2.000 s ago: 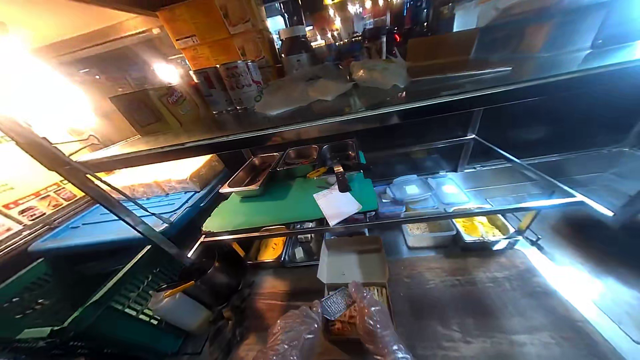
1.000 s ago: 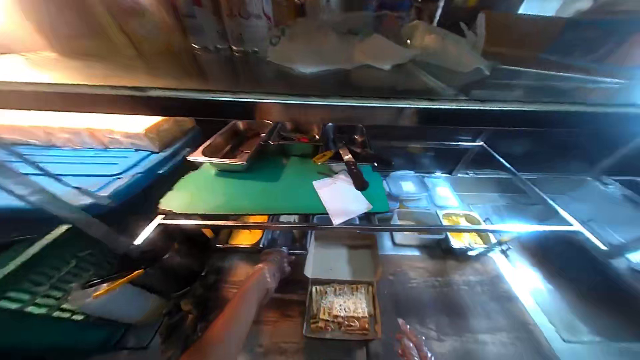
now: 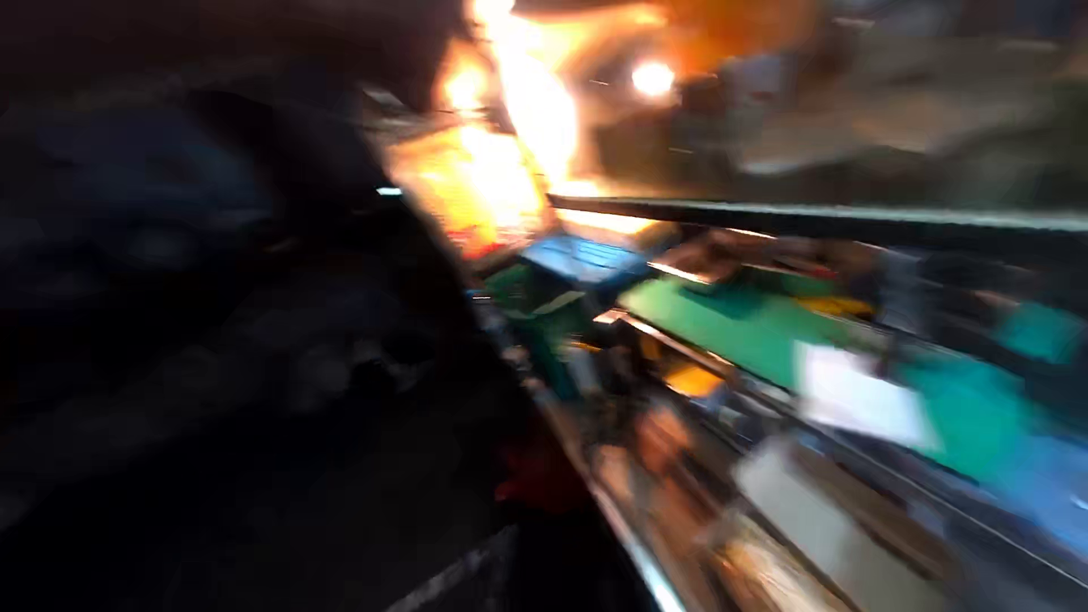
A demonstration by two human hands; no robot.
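Note:
The view is heavily blurred. A smeared shape that looks like my left hand (image 3: 663, 438) is beside the open cardboard box, below the orange-yellow tray contents (image 3: 693, 381); its fingers and anything in them cannot be made out. The box's raised lid (image 3: 816, 510) slants across the lower right, with food (image 3: 769, 565) inside the box at the bottom edge. My right hand does not show. Above the box, a white paper sheet (image 3: 863, 395) lies on the green cutting board (image 3: 722, 323).
A metal shelf edge (image 3: 816, 212) runs above the board. Left of the board are a blue lid (image 3: 586, 259) and a green crate (image 3: 540, 319). A metal pan (image 3: 701, 255) stands behind the board. The counter's edge (image 3: 633, 544) slopes down beside a dark area.
The view has swung strongly left and tilted. My right hand, at the lower edge one second ago, has left the view. Earlier, both hands were at the box in clear gloves or plastic.

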